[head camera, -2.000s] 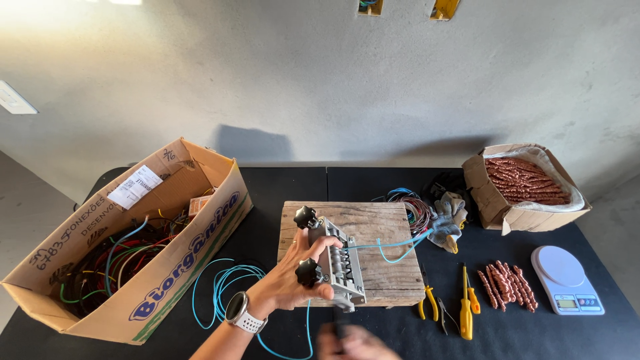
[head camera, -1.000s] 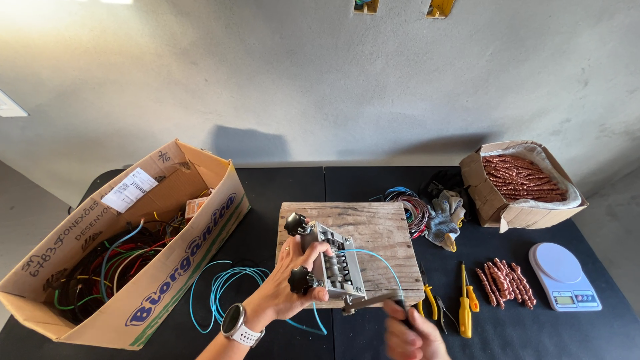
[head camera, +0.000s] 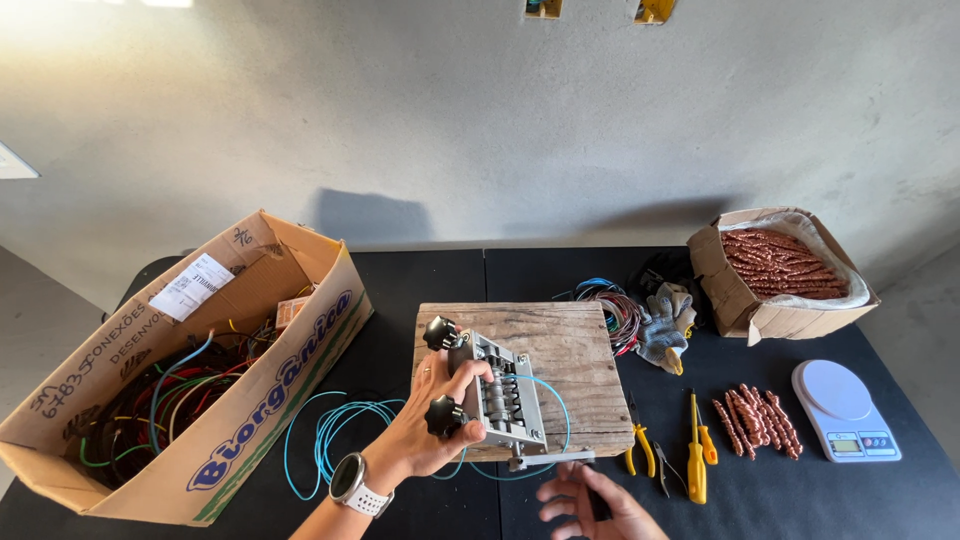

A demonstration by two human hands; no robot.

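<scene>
A hand-cranked wire stripping machine (head camera: 501, 394) with metal rollers and black star knobs stands on a weathered wooden board (head camera: 577, 352). My left hand (head camera: 435, 412) grips its frame between the two knobs, thumb and fingers around the near side. My right hand (head camera: 596, 502) is at the black handle of the crank (head camera: 555, 456), the fingers partly spread and the palm against the handle. A light blue wire (head camera: 568, 420) leads out of the rollers and curves down past the board's front edge. More of this blue wire (head camera: 324, 435) lies coiled left of the board.
At left stands a cardboard box (head camera: 262, 405) of mixed wires. Right of the board are a wire bundle (head camera: 619, 319), gloves (head camera: 666, 326), pliers (head camera: 641, 446), screwdrivers (head camera: 696, 472), twisted copper bundles (head camera: 757, 421), a digital scale (head camera: 846, 412) and a box of copper (head camera: 780, 319).
My right hand and the crank have changed position around the shaft. The blue wire right of the rollers now curves down toward the front, where it ran toward the gloves two seconds ago.
</scene>
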